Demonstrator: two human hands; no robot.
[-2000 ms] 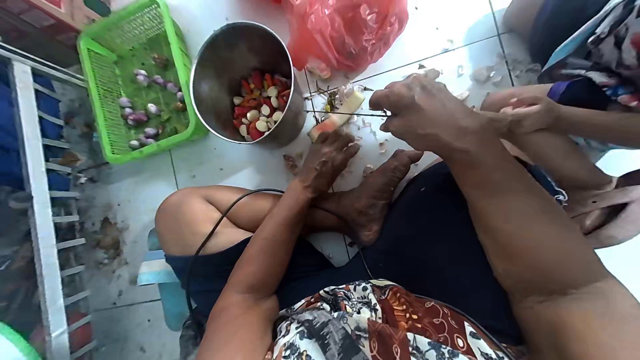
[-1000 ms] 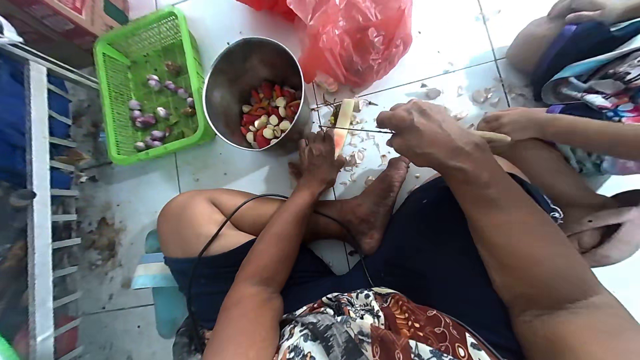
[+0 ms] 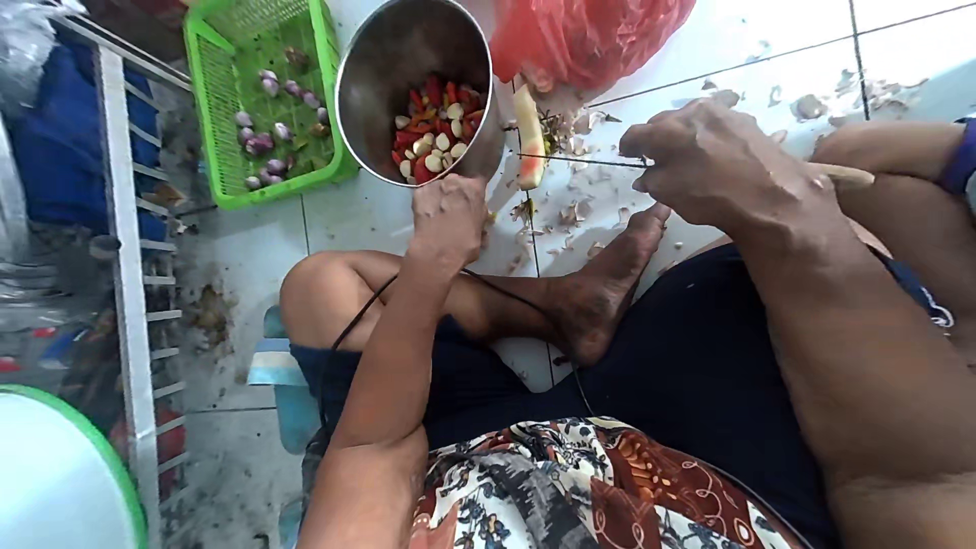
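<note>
My left hand [image 3: 450, 217] is curled at the near rim of a metal pot [image 3: 351, 156]; its fingertips are hidden, so whether it grips the rim or holds something does not show. Inside the pot are red chilies [image 3: 433, 90] and peeled garlic cloves [image 3: 433, 162]. My right hand [image 3: 698, 164] is closed around a knife; the wooden handle [image 3: 846, 174] sticks out behind it. The thin dark blade [image 3: 583, 159] points left, passing over a pale curved piece with a reddish end [image 3: 531, 126], which lies on the floor right of the pot.
A green plastic basket [image 3: 267, 191] with shallots [image 3: 259, 143] stands left of the pot. Behind is a red plastic bag [image 3: 591, 46]. Peels [image 3: 576, 212] litter the tiles. My bare foot [image 3: 610, 286] is near the blade, and another person's leg [image 3: 907, 206] is at right. A metal rack [image 3: 122, 229] stands at left.
My left hand has moved from beside the pale piece to the near rim of the pot. My right hand still holds the knife pointing left.
</note>
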